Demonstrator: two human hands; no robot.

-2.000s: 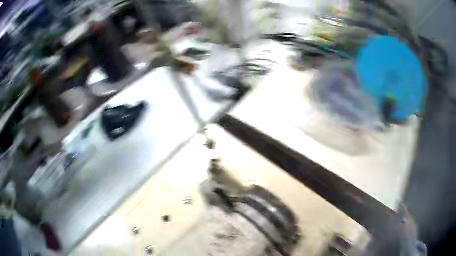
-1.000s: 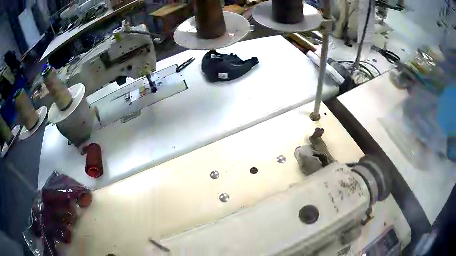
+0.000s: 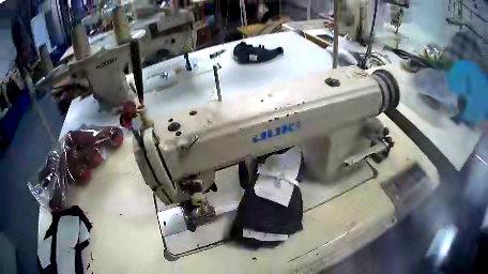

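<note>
A cream JUKI sewing machine stands in front of me in the head view. A stack of dark cut pieces with white pieces on it lies under the machine arm, right of the presser foot. A light tie or strip seems to cross the upper white piece. More dark pieces with white strips lie at the lower left. Neither of my hands is in view.
A clear bag of dark-red cones lies at the left. The accessory tray is at the right. Behind are a white table with a black item, and another machine. A blue round thing is at the far right.
The view has tilted down and shifted. The machine's front, the dark stack and the pieces at lower left now show. The far table sits higher in the picture.
</note>
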